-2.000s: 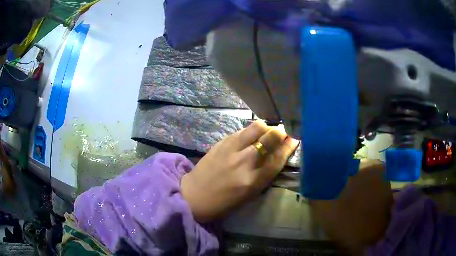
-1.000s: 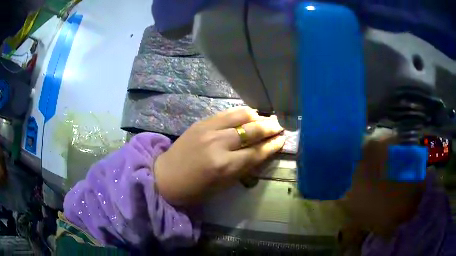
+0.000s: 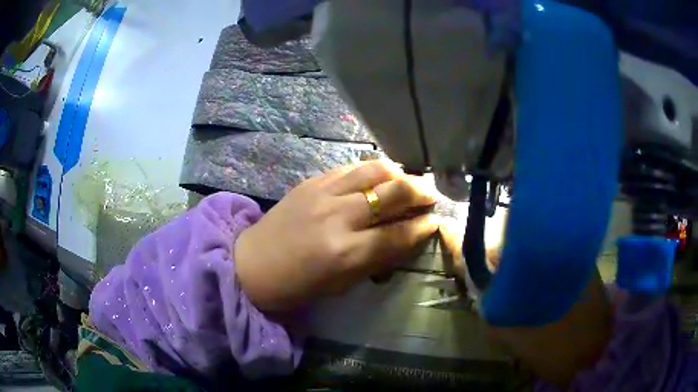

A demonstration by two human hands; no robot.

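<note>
Several grey speckled bands (image 3: 260, 161) lie overlapping on the white table, behind and left of the needle area. My left hand (image 3: 337, 230), with a gold ring, rests over the front band's end, its fingertips pressed down by the needle area on a small piece of grey fabric (image 3: 445, 207). My right hand (image 3: 562, 329) is mostly hidden behind the thick blue bar (image 3: 566, 168); some of its fingers show at the lit needle area. What it holds cannot be told. The sewing machine head (image 3: 383, 69) hangs above the fingertips.
The metal machine bed (image 3: 398, 314) lies under my hands. A blue knob (image 3: 645, 262) with a spring above it is at the right. Blue tape (image 3: 84, 96) and a small blue tray (image 3: 42, 195) are on the table's left. Purple cloth wraps the machine's top.
The view has shifted, so the blue bar sits further right and a dark curved part shows beside it. My right fingers now show near the needle. My left hand stays by the needle area.
</note>
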